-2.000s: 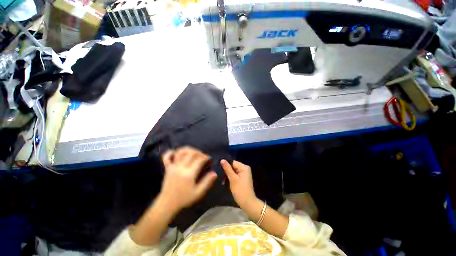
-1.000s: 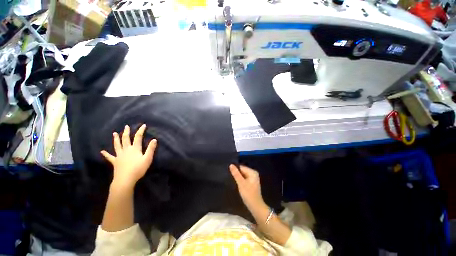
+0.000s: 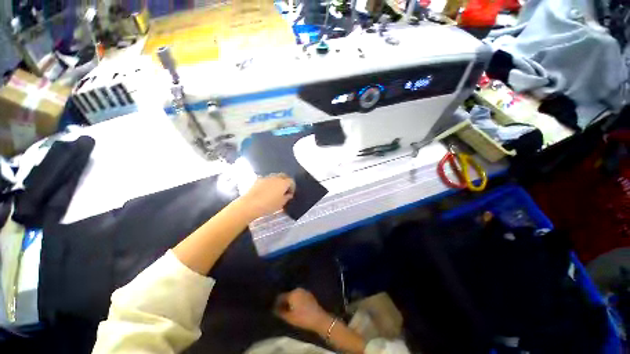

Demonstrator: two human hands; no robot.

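Observation:
A large black garment panel lies left of the needle and hangs over the table's front edge. A black fabric strip lies flat right of the needle, partly under the machine arm. My left hand reaches across the panel, its bent fingers closed on the strip's left edge. My right hand is low, below the table edge, blurred, with curled fingers over dark cloth; whether it holds the cloth cannot be made out. The white sewing machine has its lit needle area just beyond my left hand.
Red and yellow scissors lie at the table's right end. A small dark tool and a small black item lie under the arm. A blue crate with black pieces stands below right. A black bundle lies at far left.
The view has turned to the right. My left hand has left the panel, where it lay spread, and moved right onto the strip. My right hand has moved down from the panel's right edge.

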